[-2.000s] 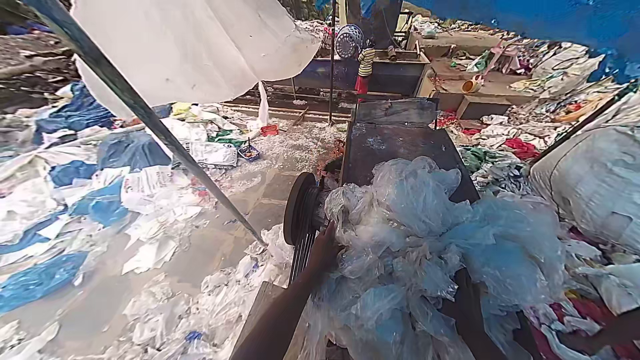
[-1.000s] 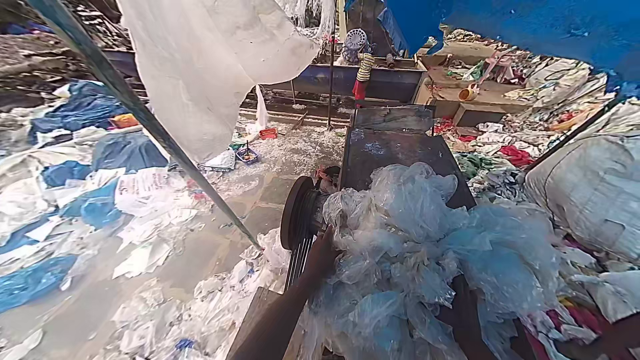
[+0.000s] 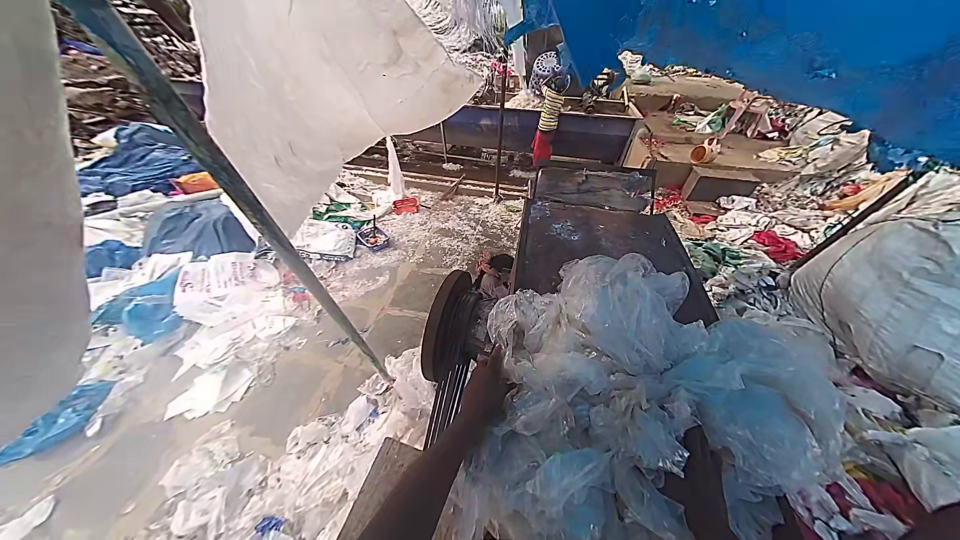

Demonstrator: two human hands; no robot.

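A large heap of clear and bluish plastic film [image 3: 592, 375] lies over the near end of a dark metal machine bed [image 3: 592, 240]. My left hand [image 3: 487, 386] touches the left side of the heap, close to a belt-driven pulley wheel [image 3: 448, 328]; its fingertips are partly hidden by film. At the lower right, my right hand [image 3: 697, 476] rests against the front of the heap, its fingers partly covered. Whether either hand grips the film cannot be told.
A slanted metal pole [image 3: 262, 225] and hanging white sheets [image 3: 322, 97] stand at the left. Plastic scraps [image 3: 225, 300] cover the floor. A stuffed white sack [image 3: 885, 300] is at the right. Beyond the machine, a person in a striped top [image 3: 551, 109] stands by a long blue trough [image 3: 487, 127].
The hanging white sheet has swung about. Both hands stay at the heap, with little plain movement.
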